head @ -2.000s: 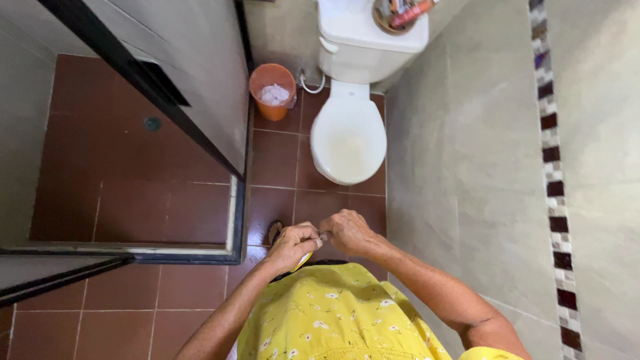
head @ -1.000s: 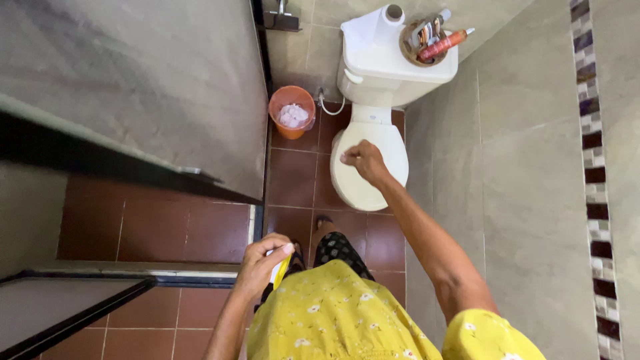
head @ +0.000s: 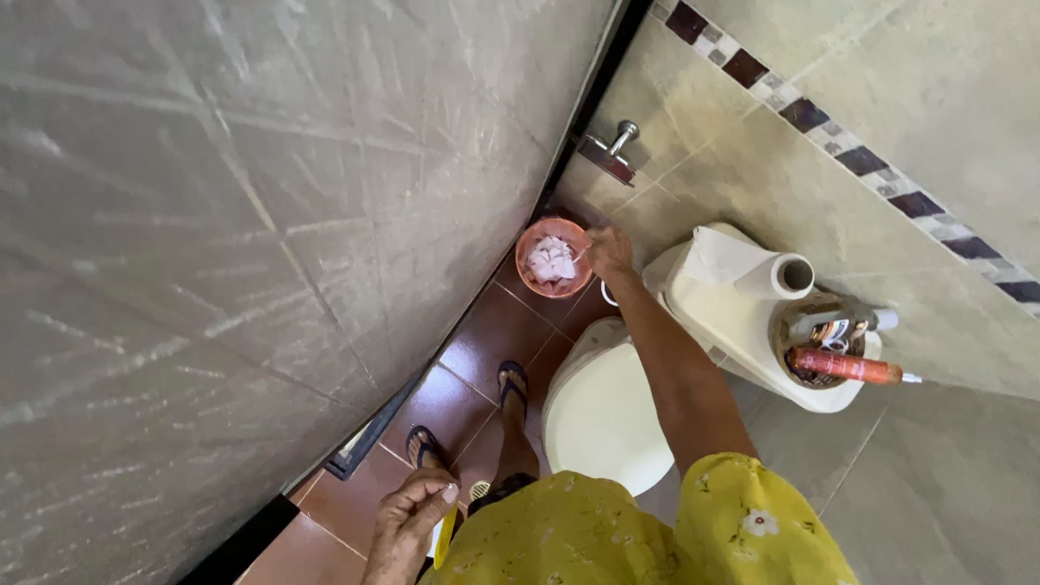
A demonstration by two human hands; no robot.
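Observation:
My right hand point(head: 609, 253) reaches down to the right rim of an orange wastebasket point(head: 530, 275) that holds crumpled white paper point(head: 551, 260). Its fingers are closed together at the bin's edge; whether they grip the rim or something small, I cannot tell. My left hand point(head: 413, 516) is at the bottom, left of my yellow flowered top, its thumb and fingers closed around a yellow and white object point(head: 444, 538), mostly hidden by the hand and the top. The white toilet lid point(head: 605, 414) lies below my right forearm.
A toilet paper roll point(head: 776, 276) and a basket point(head: 784, 345) with bottles stand on the toilet tank point(head: 715, 305). A chrome holder point(head: 617, 150) is fixed to the wall. A large grey panel point(head: 244, 244) fills the left side. My sandalled feet stand on red-brown floor tiles point(head: 349, 496).
My right hand has moved from over the toilet lid to the wastebasket. Two seconds ago both hands were together in front of my top. The view has turned strongly.

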